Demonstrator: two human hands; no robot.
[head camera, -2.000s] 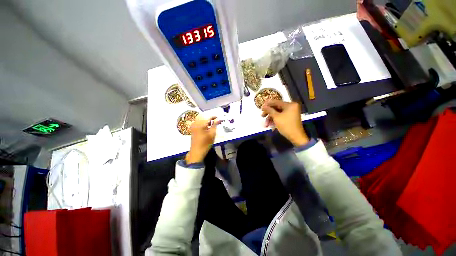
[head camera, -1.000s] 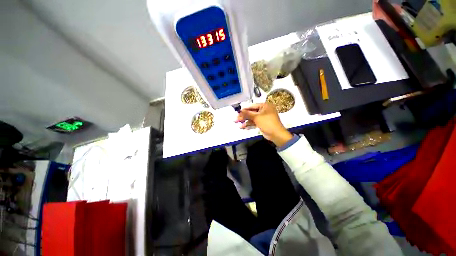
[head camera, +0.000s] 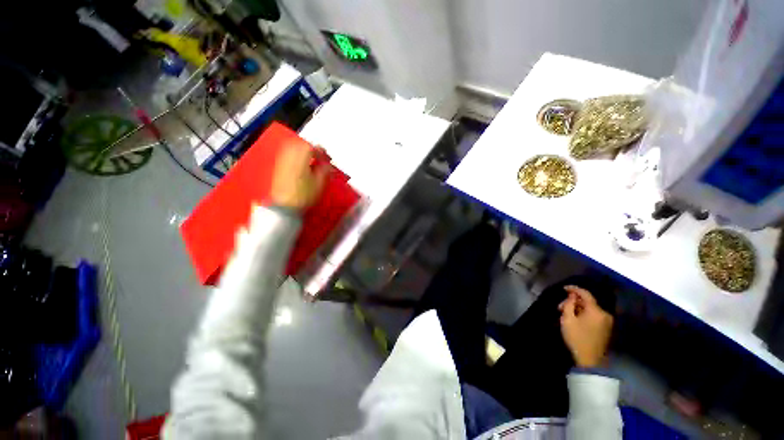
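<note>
Red panels (head camera: 245, 202) lie at the near end of the white side table, on the left. My left hand (head camera: 295, 176) is over them, blurred, with its fingers at the red surface; whether it grips a panel is unclear. My right hand (head camera: 588, 326) is above my lap, below the bench edge, with fingers curled; no part is visible in it. The white press head (head camera: 718, 129) is cut off at the right, above the small lower tooling (head camera: 634, 232). Dishes of gold bits stand left (head camera: 547, 176) and right (head camera: 727, 259) of the tooling.
A bag of gold fasteners (head camera: 609, 125) and another small dish (head camera: 559, 117) lie at the back of the white bench (head camera: 490, 168). Crumpled white material (head camera: 411, 105) is on the side table (head camera: 391, 155). A green wheel-like object (head camera: 107, 144) stands on the floor at far left.
The view has swung left, so the press is now at the right edge. My left hand has come into view over the red panels. My right hand has left the press tooling for my lap.
</note>
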